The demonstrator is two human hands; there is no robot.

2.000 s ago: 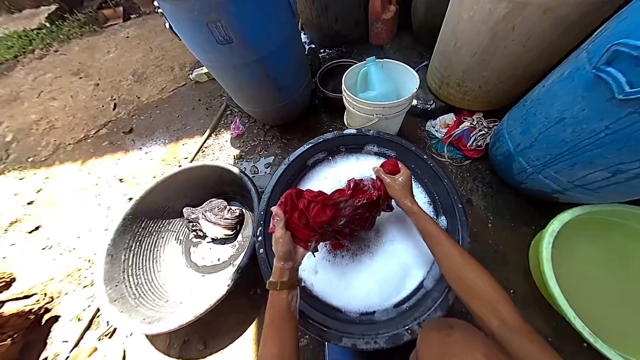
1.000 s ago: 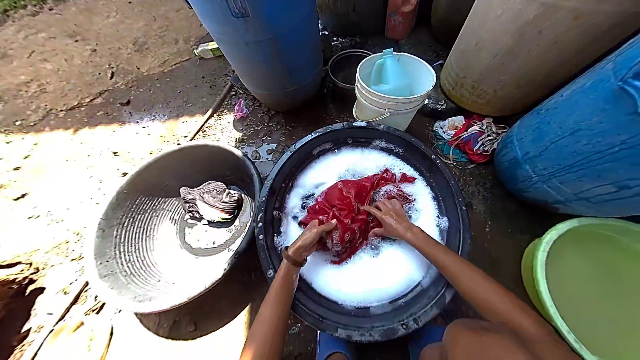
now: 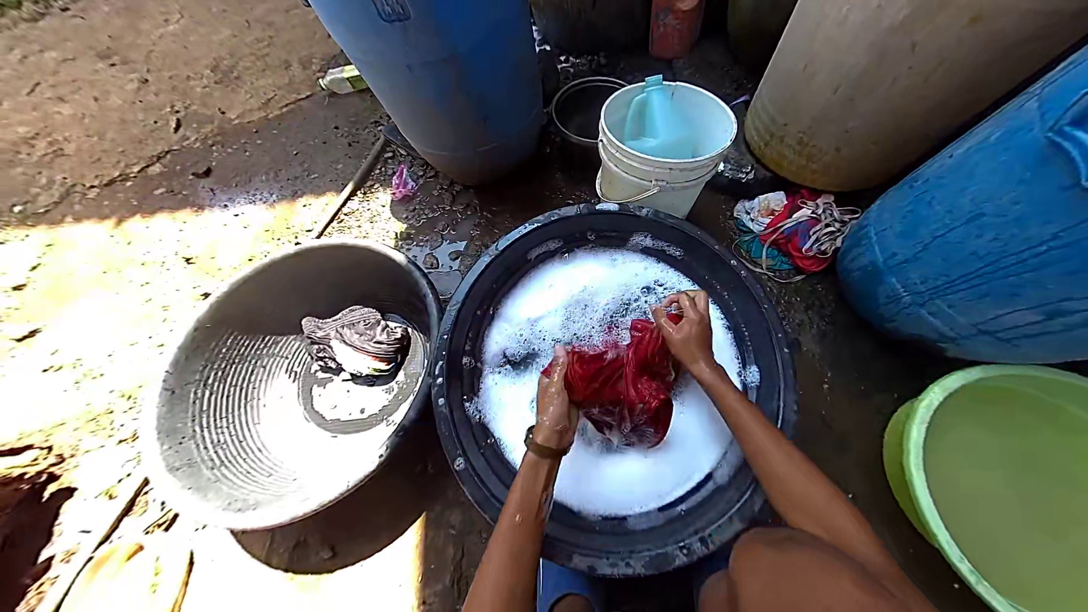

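A wet red cloth (image 3: 625, 382) is stretched between my two hands over white suds (image 3: 629, 480) in a round black plastic basin (image 3: 463, 459). My left hand (image 3: 557, 395) grips its left side, the wrist wearing a dark band. My right hand (image 3: 687, 333) pinches the upper right part of the cloth. The lower part of the cloth touches the foam. Left of the black basin, a grey ribbed basin (image 3: 204, 416) holds a bunched grey and white cloth (image 3: 361, 342).
Behind the black basin stands a white bucket (image 3: 646, 191) with a light blue plastic jug (image 3: 659, 123) inside. Blue barrels (image 3: 450, 76) and a beige drum (image 3: 867, 85) stand beyond. A heap of mixed cloths (image 3: 795, 229) lies on the ground. A green tub (image 3: 922, 476) of water is at the right.
One second ago both hands were down on the red cloth in the suds. Now they hold it up by its sides, and my right hand is farther from my left.
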